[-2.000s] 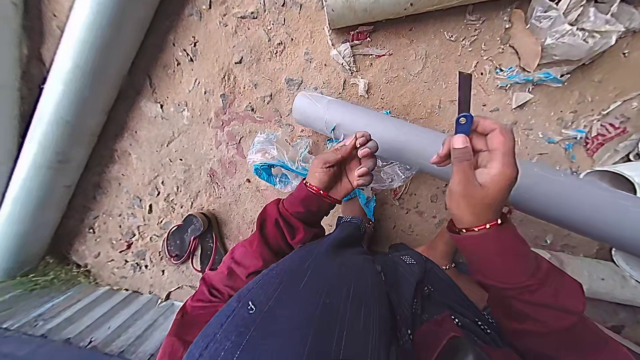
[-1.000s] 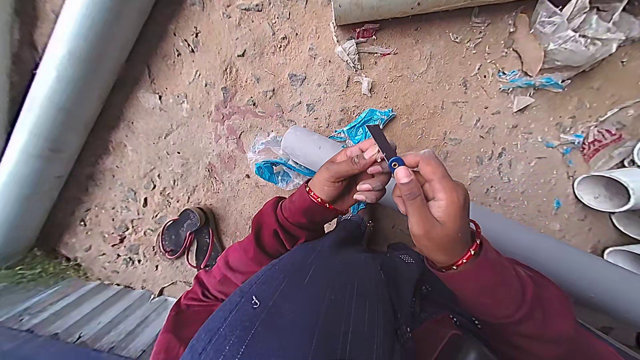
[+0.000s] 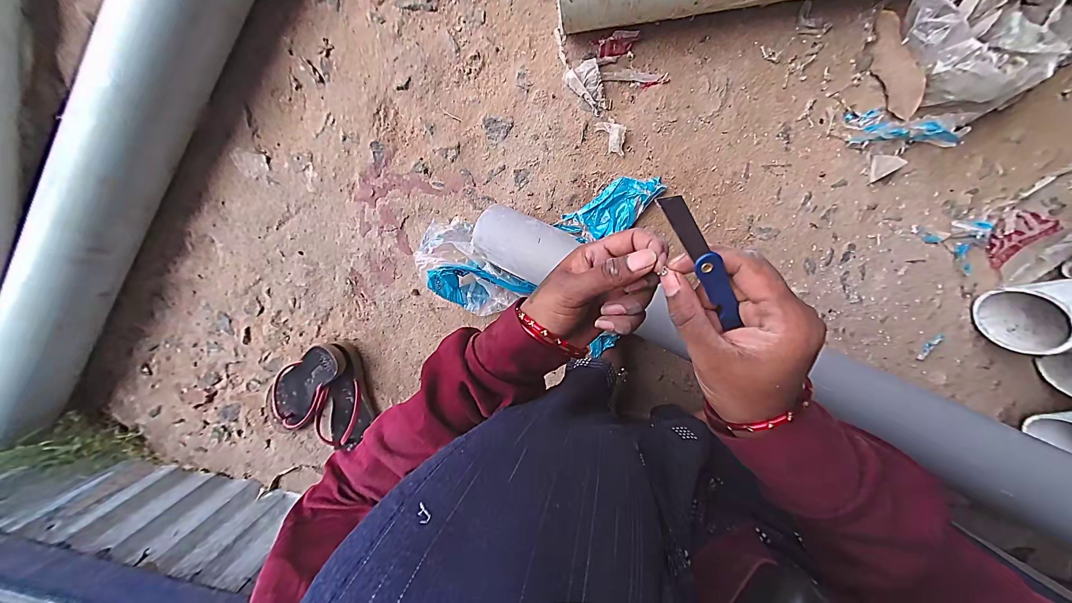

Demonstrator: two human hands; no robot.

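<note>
My right hand (image 3: 745,331) holds a folding knife (image 3: 708,268) by its blue handle, the dark blade pointing up and to the left. The thumb and a fingertip of my left hand (image 3: 603,285) pinch together and meet my right thumb at a tiny light thing (image 3: 663,270), too small to name. Below both hands a grey plastic pipe (image 3: 913,419) runs from the centre to the lower right, partly hidden by them. Blue and clear plastic film (image 3: 469,280) lies around its near-centre end, and more blue film (image 3: 620,208) lies just above my left hand.
A large pale pipe (image 3: 126,167) lies at the left, another pipe (image 3: 653,10) at the top. White pipe ends (image 3: 1026,320) stack at the right. Sandals (image 3: 322,394) lie lower left beside corrugated sheeting (image 3: 159,519). Torn plastic wrapping (image 3: 988,59) lies at the upper right.
Two seconds ago my hands were apart, with the knife upright in my right hand. They have come together, and the blade now tilts left. The grey pipe's end shows less than before.
</note>
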